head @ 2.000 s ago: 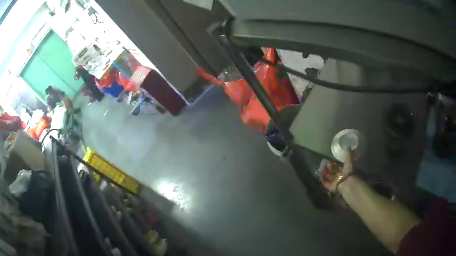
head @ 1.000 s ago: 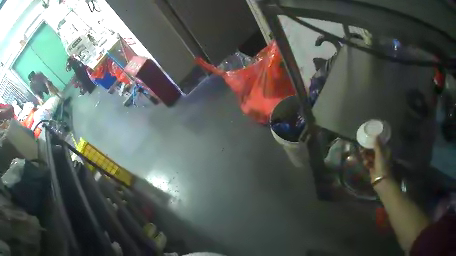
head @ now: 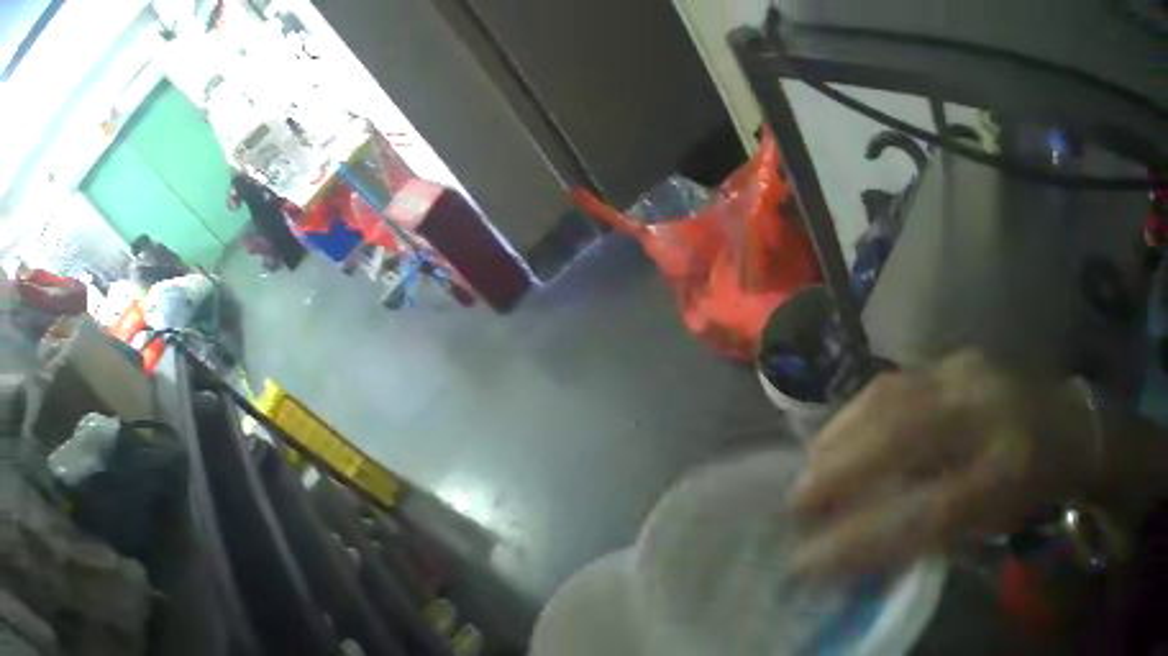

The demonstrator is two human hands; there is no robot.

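Observation:
My right hand [head: 916, 468] is large and blurred at the lower right, with a bangle at the wrist. Its fingers lie over the edge of a pale round container [head: 717, 538] and appear to grip it. Blur hides the finger contact. A second pale rounded shape [head: 589, 613] shows beside it at the bottom edge; I cannot tell if it is a separate thing. A blue patch shows below the fingers. My left hand is out of the picture.
A red bag [head: 730, 276] and a small bucket [head: 801, 352] stand beside a dark metal frame [head: 820, 192]. A yellow crate [head: 331, 442] and dark long rods [head: 237, 525] are at the left. A red box [head: 461, 244] stands farther back.
My right hand has come from the shelf side toward the camera and left with the pale round thing, which now looks much larger. The view has shifted slightly.

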